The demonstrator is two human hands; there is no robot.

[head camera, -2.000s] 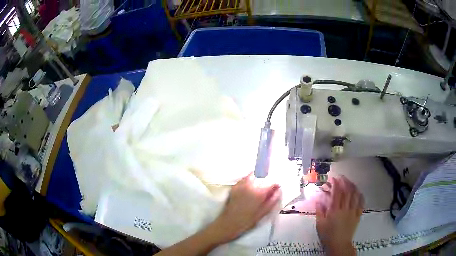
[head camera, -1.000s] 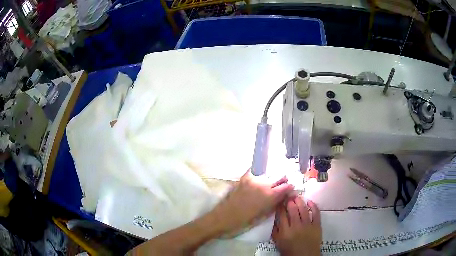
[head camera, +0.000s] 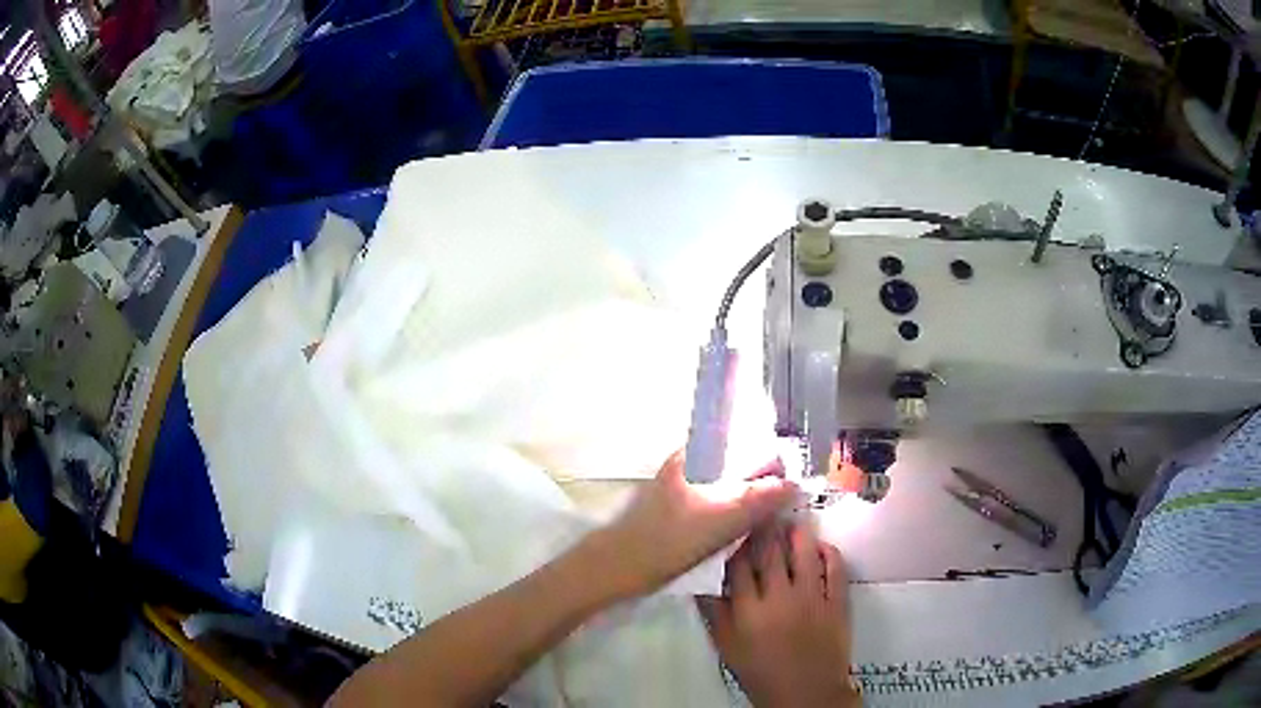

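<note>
White cloth (head camera: 470, 374) lies in folds on the machine table, left of the sewing machine (head camera: 996, 332). My left hand (head camera: 692, 519) presses on the cloth just left of the needle area, below the lamp (head camera: 711, 415). My right hand (head camera: 786, 609) is beside it at the near side of the presser foot (head camera: 826, 491), fingertips down on the cloth edge. Glare hides the exact grip of both hands. Thread snips (head camera: 1003, 506) lie on the bed right of the needle, with black-handled scissors (head camera: 1095, 519) further right.
A blue bin (head camera: 692, 104) stands beyond the table. A measuring strip (head camera: 1023, 667) runs along the near edge. A striped printed sheet (head camera: 1196, 533) lies at far right. A blue surface (head camera: 166, 477) and a wood-edged table (head camera: 173, 332) are at left.
My right hand has moved left from over the bed to beside my left hand, uncovering the snips. A fold of the cloth at left has shifted since the last frame.
</note>
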